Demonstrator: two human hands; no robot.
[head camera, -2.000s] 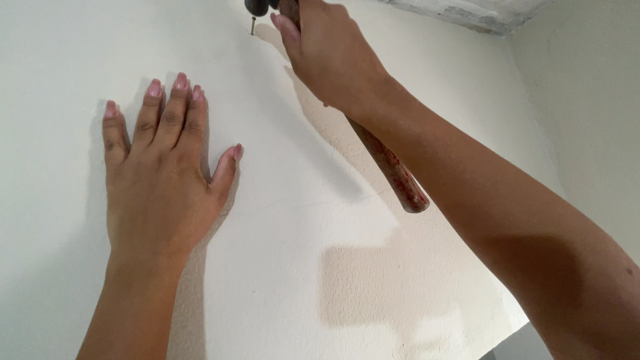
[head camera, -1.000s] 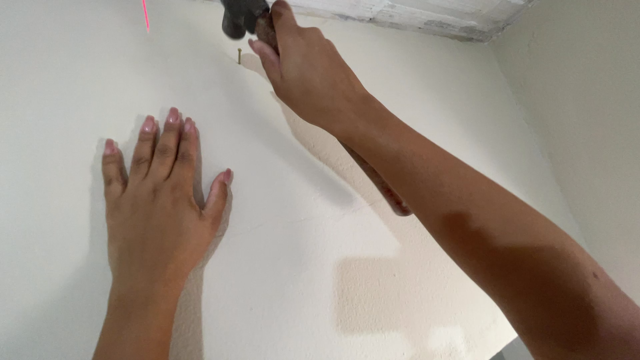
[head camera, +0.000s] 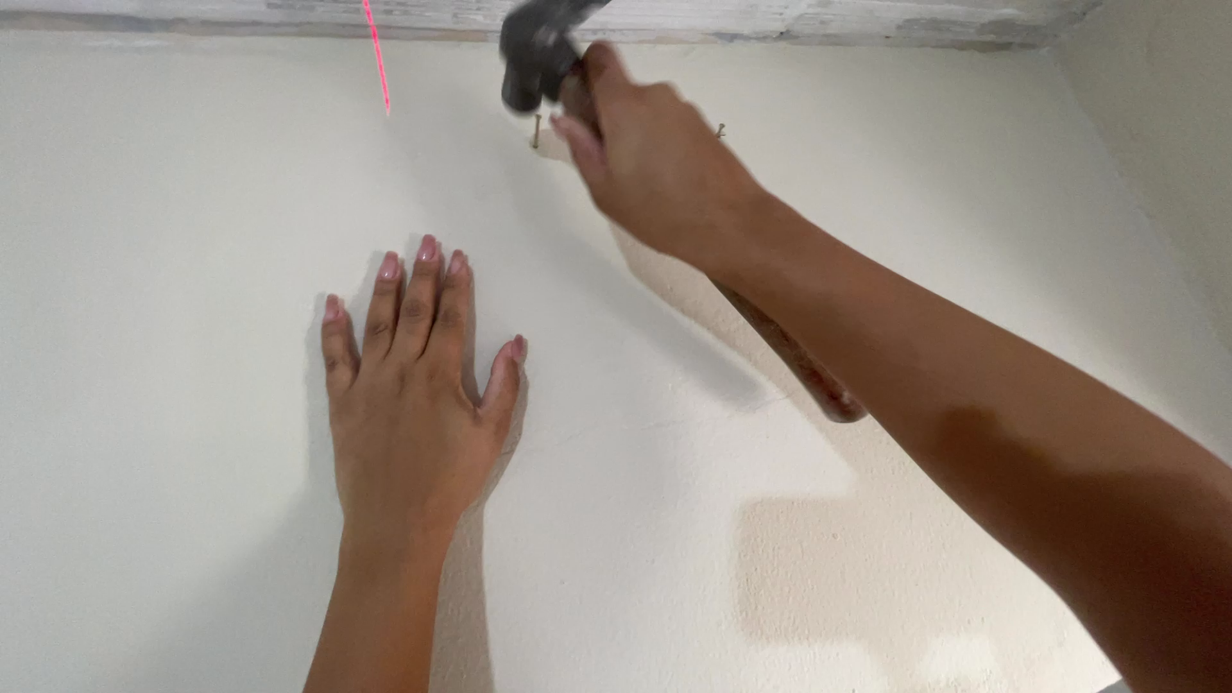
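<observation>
My right hand (head camera: 664, 164) grips a claw hammer (head camera: 541, 48) with a dark metal head and a reddish-brown handle, whose lower end shows below my wrist. The hammer's head is slightly blurred and hangs close above a thin nail (head camera: 537, 131) that stands out from the pale wall (head camera: 616, 539). A second nail or screw (head camera: 721, 130) shows just behind my right hand, partly hidden by it. To the lower left, my left hand (head camera: 409, 414) lies flat against the wall, palm down, fingers up and thumb apart, holding nothing.
A rough, whitish ceiling (head camera: 289, 17) meets the wall along the top. Another wall (head camera: 1145, 125) joins at a corner on the right. A red laser line (head camera: 377, 58) runs down the upper left of the wall. Shadows of the arms and hammer fall across the surface.
Two seconds ago the hammer's head was right at the nail's top; one second ago it was raised off it. The red line has come into sight. My left hand stays flat on the wall.
</observation>
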